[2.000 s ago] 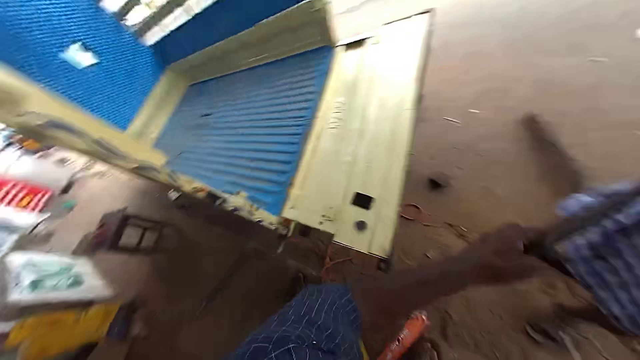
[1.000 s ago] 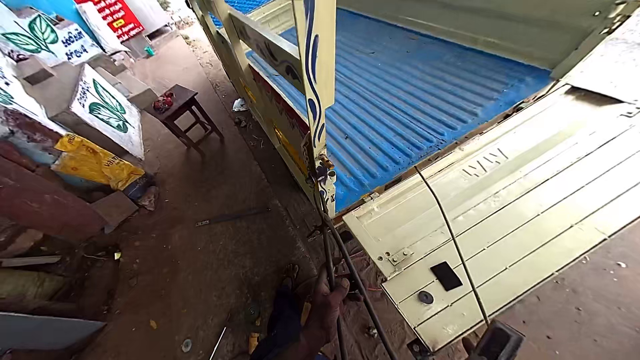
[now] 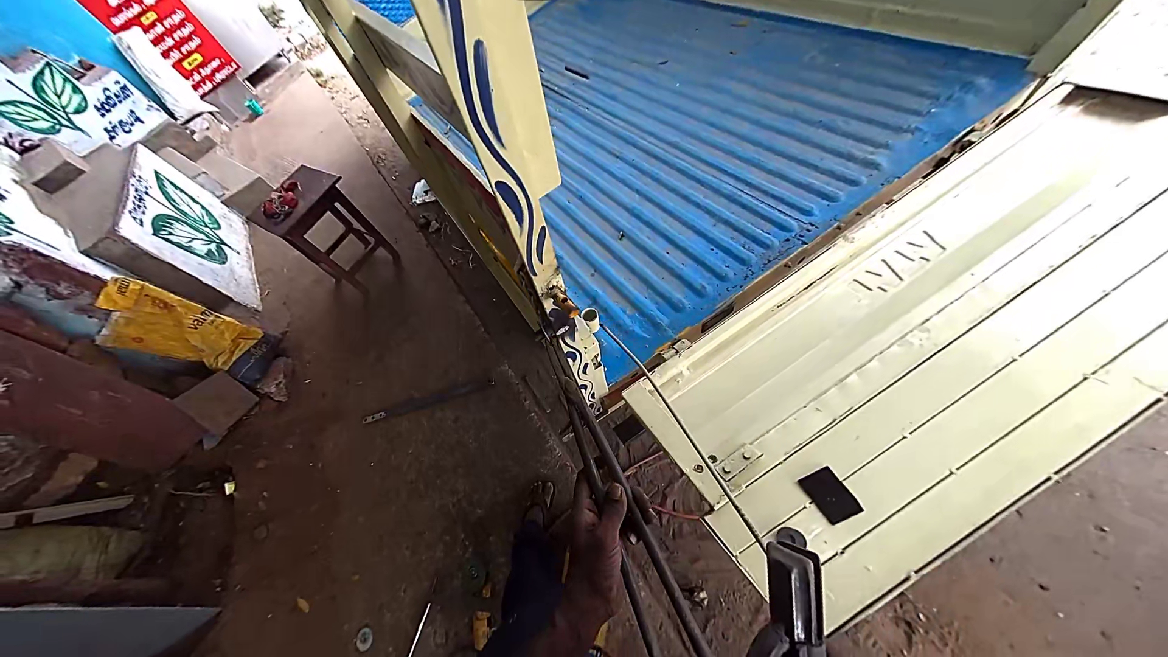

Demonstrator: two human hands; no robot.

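My left hand (image 3: pixel 598 538) is closed around two dark cables or rods (image 3: pixel 652 547), which slant from the foot of the painted corner post (image 3: pixel 516 173) to the bottom edge. An electrode holder (image 3: pixel 796 589) stands at the lower right, over the cream tailgate (image 3: pixel 922 365). From its jaws a thin welding rod (image 3: pixel 686 429) runs up and left to a small round pipe end (image 3: pixel 590 319) at the post's foot; whether they touch cannot be told. My right hand is out of view.
The truck's blue ribbed bed (image 3: pixel 712 164) fills the top. A dark patch (image 3: pixel 829 495) lies on the tailgate. At left are a wooden stool (image 3: pixel 319 205), a flat metal bar (image 3: pixel 424 401) on the ground, a yellow sack (image 3: pixel 182 324) and painted concrete blocks (image 3: pixel 187 214).
Since one second ago, the welding rod's tip has moved left from the bed's edge to the corner post's foot. My left hand stays on the cables or rods. The view swung strongly after the oldest frame.
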